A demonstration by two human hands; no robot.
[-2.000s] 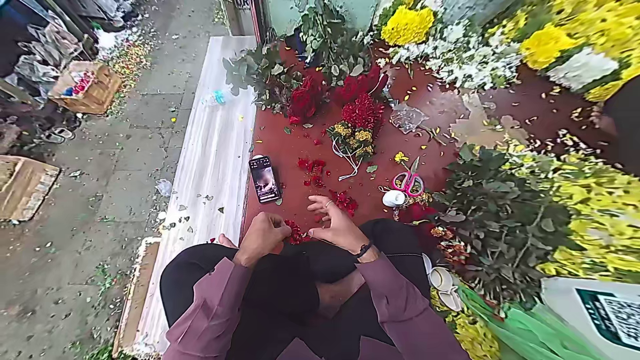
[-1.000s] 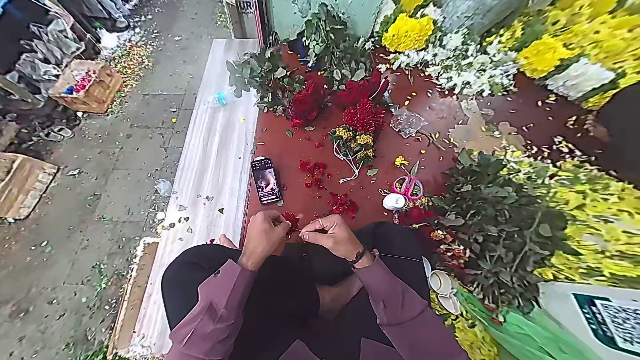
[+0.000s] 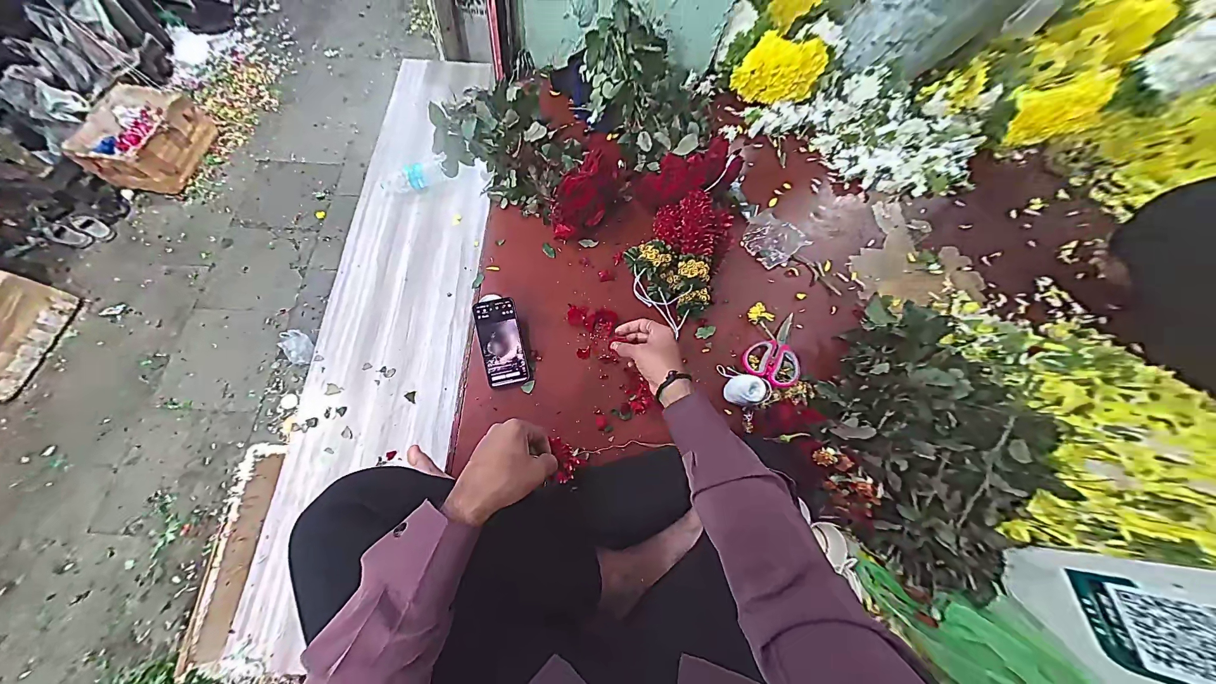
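My left hand (image 3: 504, 468) is closed above my left knee, holding one end of a small cluster of red flowers (image 3: 564, 460) threaded on a white string (image 3: 632, 445). The string runs right toward a spool of white thread (image 3: 745, 389). Reaching forward, my right hand (image 3: 649, 348) has its thumb and fingertips at loose red petals (image 3: 600, 323) on the red surface; whether it holds one I cannot tell. Just beyond lie a red flower bunch (image 3: 692, 224) and small yellow flowers (image 3: 676, 271) tied with white string. Pink-handled scissors (image 3: 772, 363) lie beside the spool.
A smartphone (image 3: 502, 342) lies left of the petals. Red roses (image 3: 587, 195) with leafy stems are at the back. A pile of green leaves (image 3: 940, 437) and yellow flowers (image 3: 1111, 427) fill the right. A plastic bottle (image 3: 415, 178) rests on the white board (image 3: 389, 275).
My right hand has moved away from my left hand, forward to the loose petals. The hands were close together over my lap before. My left hand has stayed near my left knee.
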